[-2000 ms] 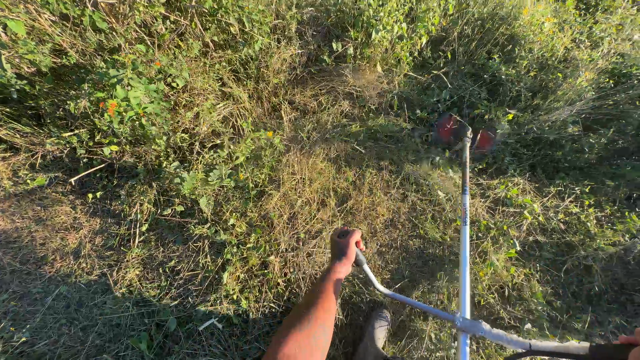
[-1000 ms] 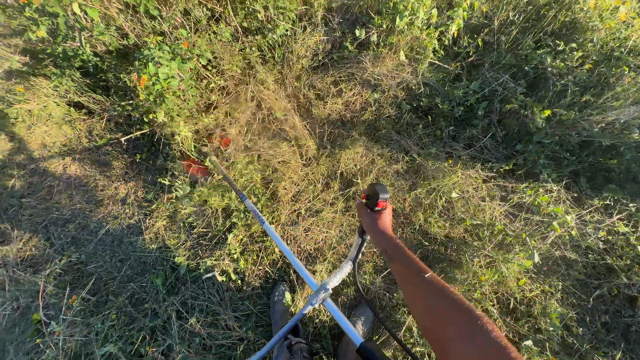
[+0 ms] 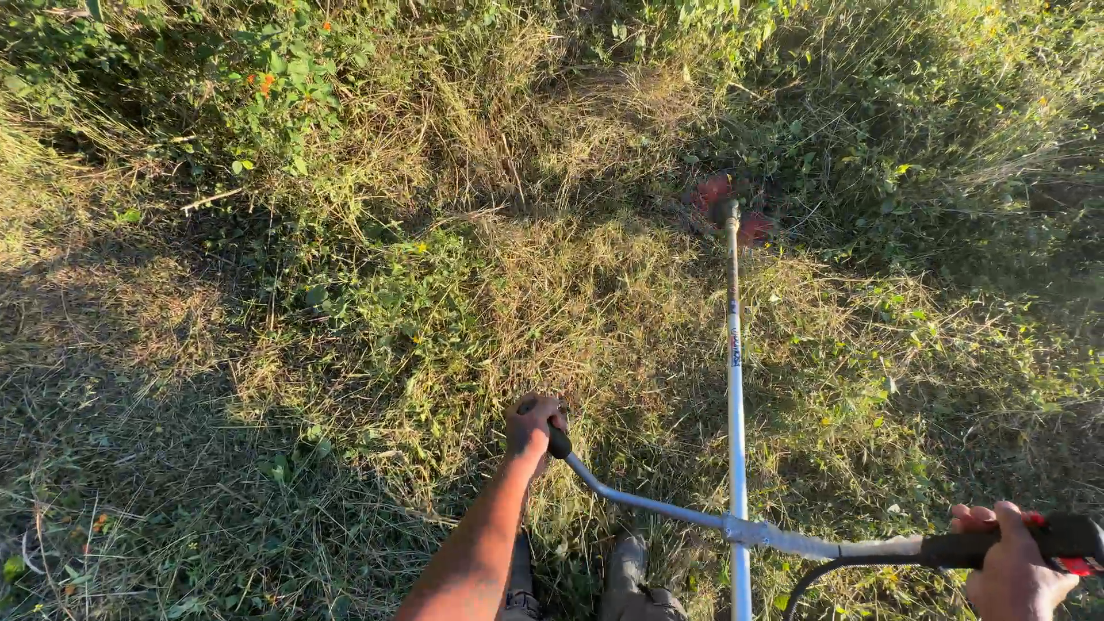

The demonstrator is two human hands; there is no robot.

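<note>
A brush cutter with a long silver shaft (image 3: 737, 405) reaches forward, right of the middle of the head view. Its spinning cutting head (image 3: 730, 211) shows as a red blur low among the grass and weeds. My left hand (image 3: 536, 423) is closed round the black grip at the left end of the curved handlebar (image 3: 642, 503). At the lower right my right hand (image 3: 1013, 561) grips the black and red control handle (image 3: 1056, 539), from which a black cable (image 3: 819, 571) runs down. The handlebar crosses the shaft at a wrapped clamp.
Leafy weeds with orange flowers (image 3: 266, 84) stand at the upper left, and dense green growth (image 3: 914, 164) at the upper right. Cut grass (image 3: 155, 431) lies in shade at the lower left. My boots (image 3: 628, 561) are just below the handlebar. A thin stick (image 3: 211, 200) lies at the left.
The cutting head has swung from the left side of the growth to the right since one second ago, near where it was two seconds ago. Both hands have moved with the handlebar.
</note>
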